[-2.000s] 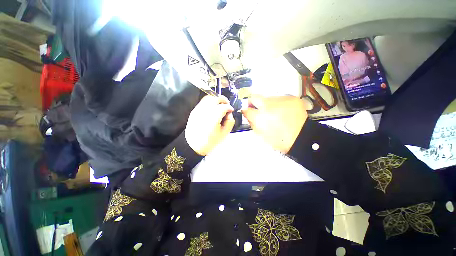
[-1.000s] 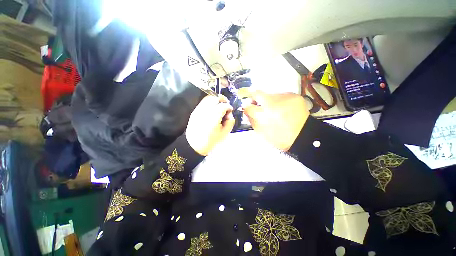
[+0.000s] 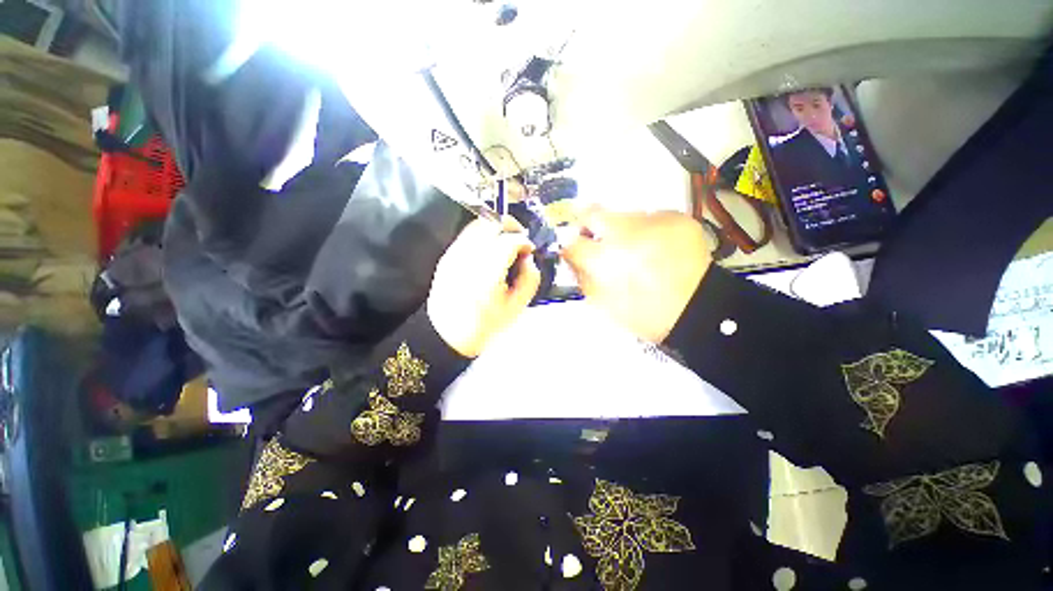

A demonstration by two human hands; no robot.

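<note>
A narrow dark garment piece lies between my fingertips, just in front of the presser foot and needle area, which is partly washed out by bright light. My left hand pinches its left side. My right hand pinches its right side. Both hands are bare and overexposed. The off-white sewing machine spans the top. A large heap of black garment fabric lies left of the needle, beside my left hand. The exact edge held is hard to make out.
Orange-brown-handled shears lie right of my right hand, beside a smartphone playing video. A dark fabric strip drapes at the right, over a printed sheet. A red basket stands at the far left. White paper covers the near table edge.
The phone picture has changed from one person to another. My hands stay at the same place by the needle, with only slight finger shifts on the dark piece.
</note>
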